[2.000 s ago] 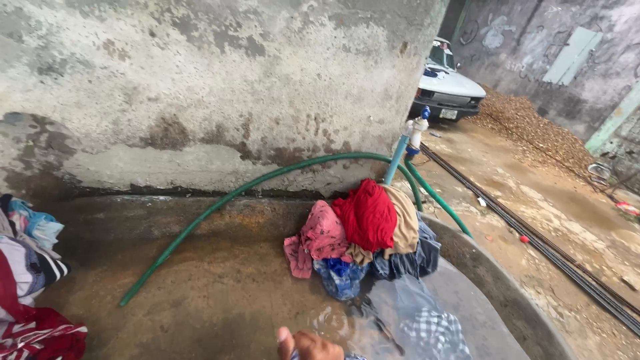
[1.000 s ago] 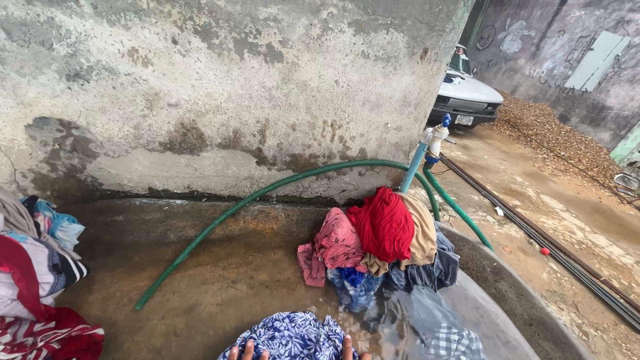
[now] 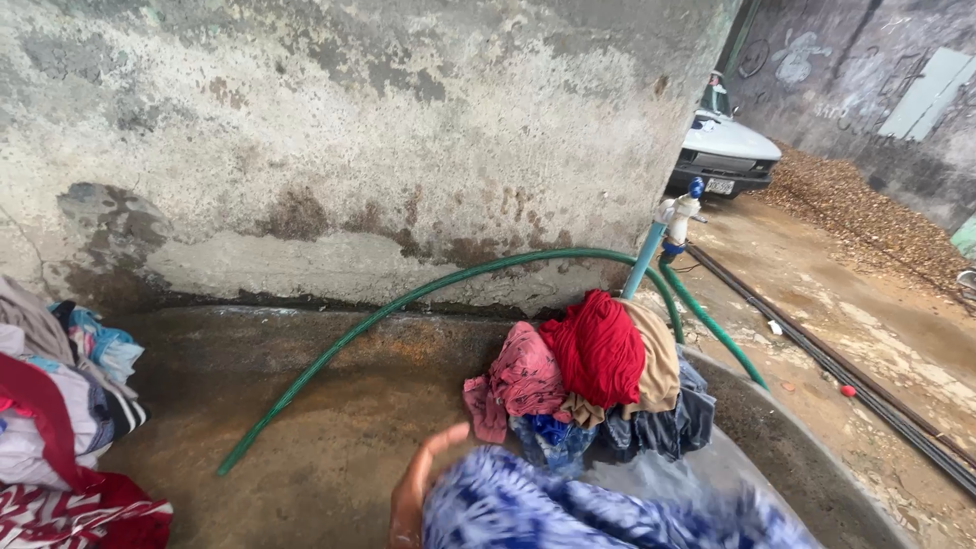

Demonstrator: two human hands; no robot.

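My left hand (image 3: 419, 488) is at the bottom middle, against the left side of a blue and white patterned cloth (image 3: 549, 503) that is blurred and spread toward the right. How firmly the fingers hold it is hidden. My right hand is not visible. Just beyond the cloth lies a heap with a red cloth (image 3: 598, 347), a pink printed garment (image 3: 526, 370), a beige cloth (image 3: 654, 351) and blue denim (image 3: 671, 427). At the left edge is another pile, with a white garment (image 3: 57, 427) and a dark red and white patterned garment (image 3: 99, 511).
A green hose (image 3: 343, 343) arcs over the wet concrete basin (image 3: 252, 381). A tap (image 3: 679, 221) on a blue pipe (image 3: 644, 259) stands behind the heap. A stained wall (image 3: 381, 152) rises behind. Beyond the basin's curved rim (image 3: 808, 457) are long metal bars (image 3: 823, 343) and a parked car (image 3: 720, 152).
The blue and white cloth, a rounded bundle between both hands one second ago, now reaches farther up and right. My right hand has gone out of sight.
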